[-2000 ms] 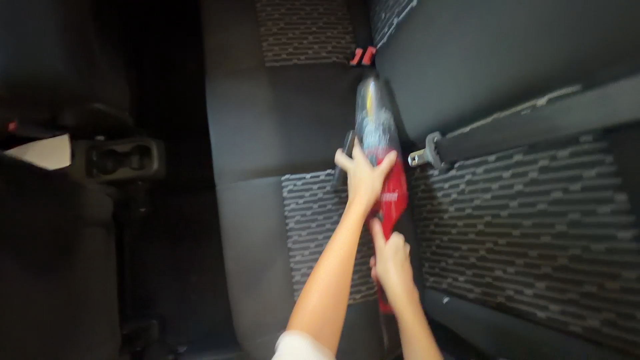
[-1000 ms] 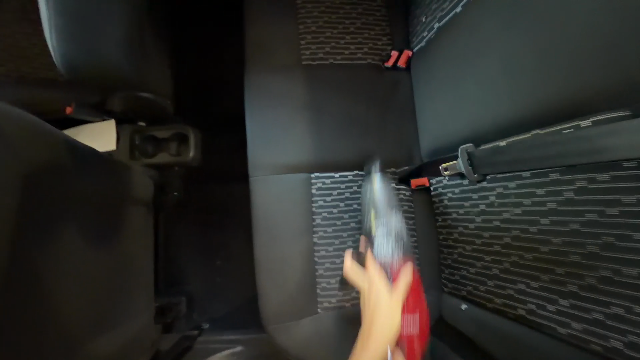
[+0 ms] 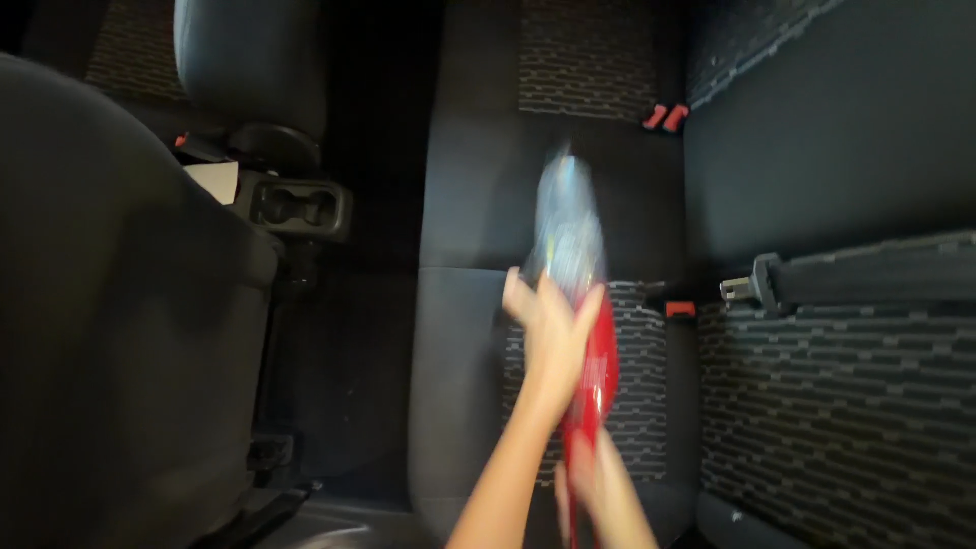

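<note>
A red handheld vacuum cleaner [image 3: 601, 362] with a clear, blurred front part [image 3: 568, 221] is held over the rear bench seat of a car, its nozzle pointing away from me. My left hand [image 3: 553, 324] grips it about where the clear part meets the red body, with thumb and fingers spread around it. Nearer to me, my right hand [image 3: 591, 473] is closed around the red rear part, partly blurred. Below the vacuum lies the seat cushion [image 3: 465, 335], black with a patterned fabric panel. Whether the nozzle touches the seat cannot be told.
To the right are the seat backrest [image 3: 823, 396], a seat belt with metal tongue [image 3: 738, 288] and red buckles [image 3: 680, 309]. Front seats [image 3: 114, 343] stand at left, with a cup holder console [image 3: 305, 207] and a white paper [image 3: 216, 181] between them. A dark footwell [image 3: 343, 366] separates them from the bench.
Compared with one second ago, the vacuum and my left hand have moved farther forward over the seat. My right hand, hardly visible then, shows again on the rear part.
</note>
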